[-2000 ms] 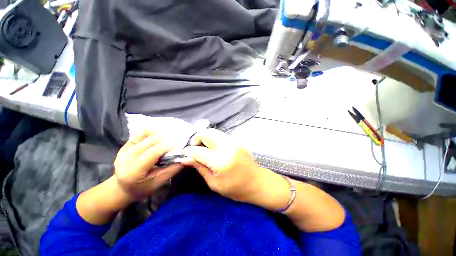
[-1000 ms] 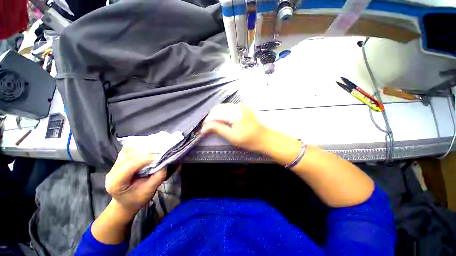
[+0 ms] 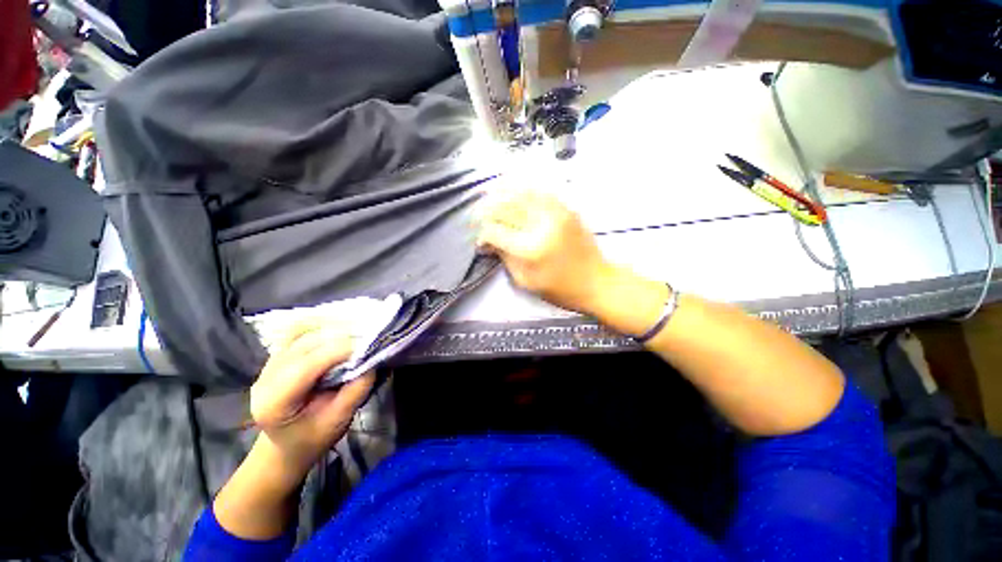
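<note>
A large dark grey garment [image 3: 352, 247] lies on the table, left of and up to the presser foot and needle [image 3: 525, 134] in bright glare. My left hand [image 3: 302, 384] is closed on folded layers at the garment's front edge, with white lining [image 3: 379, 315] between thumb and fingers. My right hand [image 3: 544, 250] pinches the grey seam edge [image 3: 467, 288] just in front of the needle area; its fingertips are partly washed out by glare. The layered edge runs slanting between both hands.
Thread snips [image 3: 775, 190] lie right of the needle, beside a tan-handled tool [image 3: 863, 183] and a thin cord [image 3: 844, 288]. The machine head [image 3: 703, 38] spans the top right. A measuring tape [image 3: 494, 339] runs along the table's front edge. A grey box [image 3: 49, 214] stands left.
My right hand has moved away from my left, up towards the needle, and the layered edge is stretched out between them. My left hand still holds the lining. The view has shifted.
</note>
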